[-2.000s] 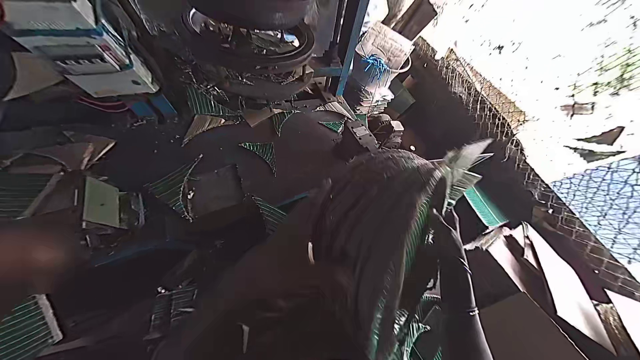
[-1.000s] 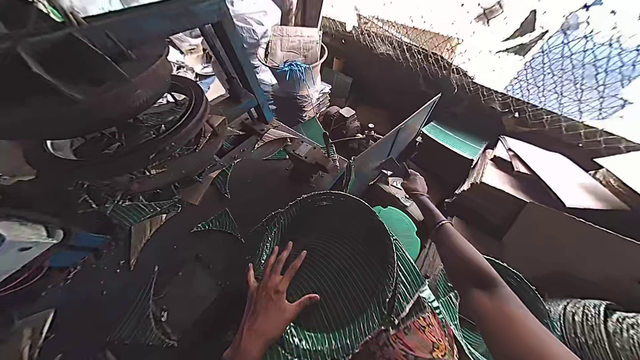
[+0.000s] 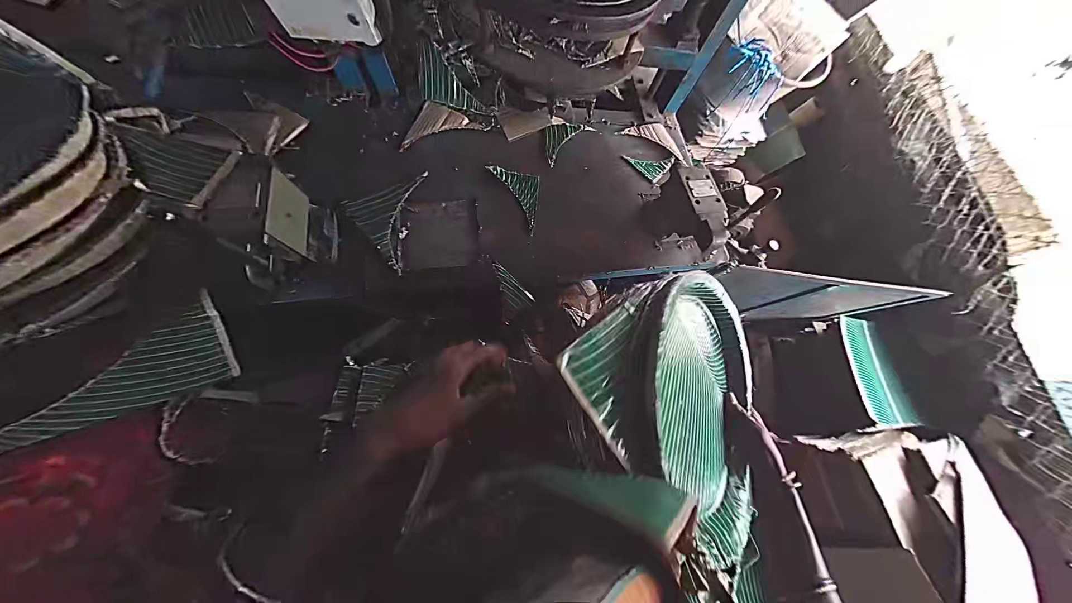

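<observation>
A green striped round piece with a dark rim [image 3: 691, 394] stands nearly on edge, right of centre, with a pointed green striped flap at its left. At its right edge is my right hand [image 3: 743, 412], mostly hidden, with fingers that seem to grip the rim. My left hand [image 3: 477, 368] is blurred and apart from the round piece, over the dark area to its left; its fingers look curled, and whether they hold the small dark thing there is unclear. Below both hands, a curved green-edged piece [image 3: 620, 502] lies near my body.
A flat metal panel [image 3: 829, 293] juts out behind the round piece. Green striped offcuts [image 3: 521, 191] lie scattered ahead. Stacked round pieces [image 3: 50, 218] rise at far left. A bucket with blue strands [image 3: 745, 84] stands beside a blue metal frame [image 3: 703, 59]; wire mesh [image 3: 963, 209] runs along the right.
One second ago my left hand was spread on the round piece's rim; now it is away to the left. The round piece has tipped from facing up to nearly on edge. The view has swung.
</observation>
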